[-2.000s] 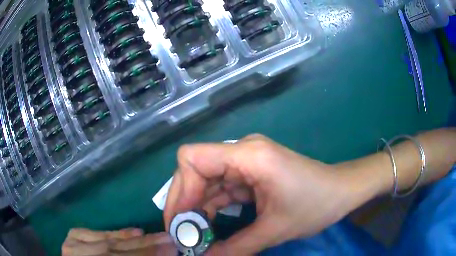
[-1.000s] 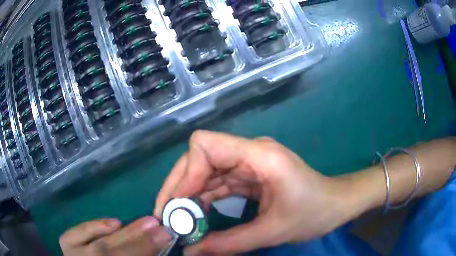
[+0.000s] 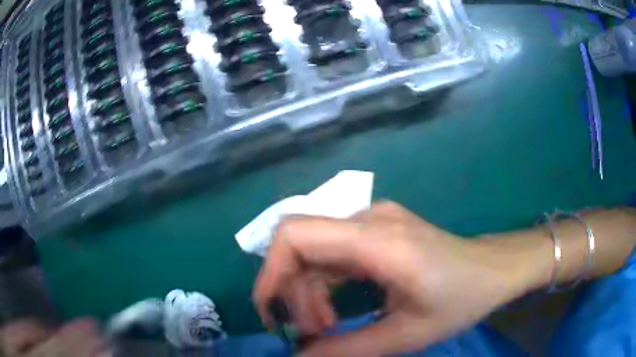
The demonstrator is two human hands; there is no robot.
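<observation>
My right hand (image 3: 349, 272), with two thin silver bracelets at the wrist, is at bottom centre. Its fingertips are closed on the speaker unit (image 3: 286, 326), which shows only as a dark rim, mostly hidden by the fingers. My left hand (image 3: 59, 338) is blurred and cut off at the lower left corner, apart from the unit. Whether it holds tweezers cannot be told. A crumpled white cluster (image 3: 192, 319) lies on the mat between the hands, with a blurred pale shape beside it. A folded white wipe (image 3: 321, 203) lies just beyond my right hand, partly covered by it.
The clear blister tray (image 3: 314, 111), with columns of dark discs on edge, fills the upper left. Spare tweezers (image 3: 593, 115) lie on the green mat (image 3: 474, 153) at right. A white bottle (image 3: 617, 50) is cut off at the upper right edge.
My left hand has moved away from the unit to the lower left. The unit's white ring and centre no longer show. The wipe shows more fully, and the white cluster is now visible.
</observation>
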